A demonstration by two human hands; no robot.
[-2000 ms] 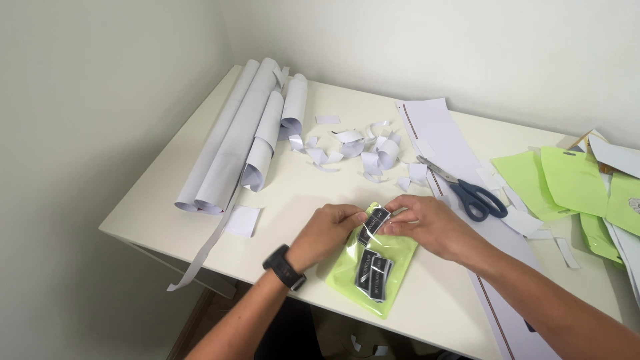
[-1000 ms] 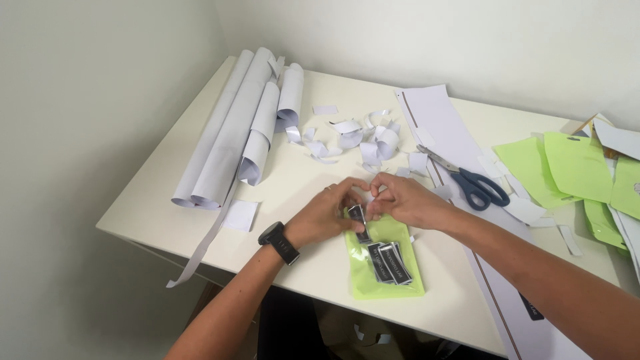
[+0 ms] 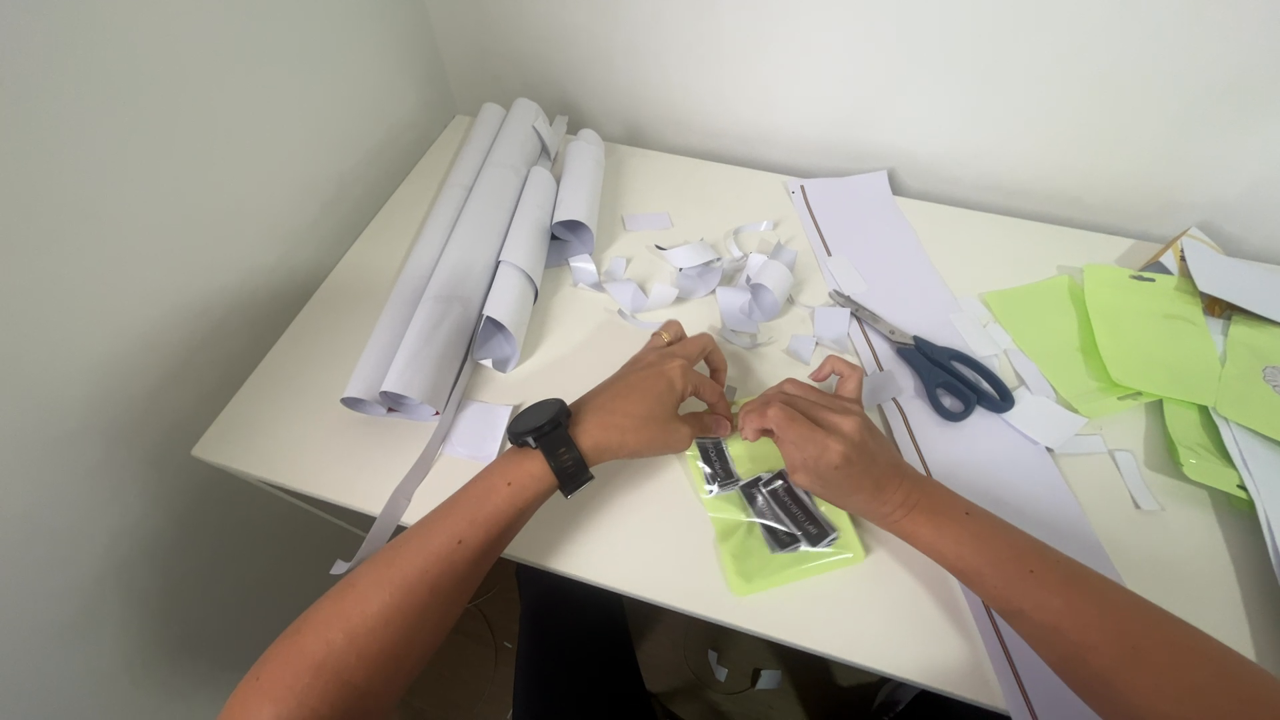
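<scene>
A green plastic pouch with a clear front (image 3: 735, 560) lies at the table's front edge. Black printed labels (image 3: 785, 510) show through its clear side. My left hand (image 3: 665, 395), with a black watch (image 3: 550, 440) on the wrist, pinches the pouch's top edge at the left. Close beside it, the fingers of my right hand (image 3: 820, 435) are curled on the same top edge, their tips partly hidden. To the right, scissors with dark blue handles (image 3: 935, 370) rest on a long white paper strip (image 3: 940, 440).
Rolled white paper sheets (image 3: 455, 280) lie at the table's left. Curled paper scraps (image 3: 700, 270) are scattered behind my hands. More green pouches (image 3: 1150, 330) are piled with papers at the right. A narrow paper strip (image 3: 415, 480) hangs over the front edge.
The labels, near the pouch's opening in the earliest frame, now sit under its clear front. My hands have moved from holding a label at the top to gripping the pouch's top edge.
</scene>
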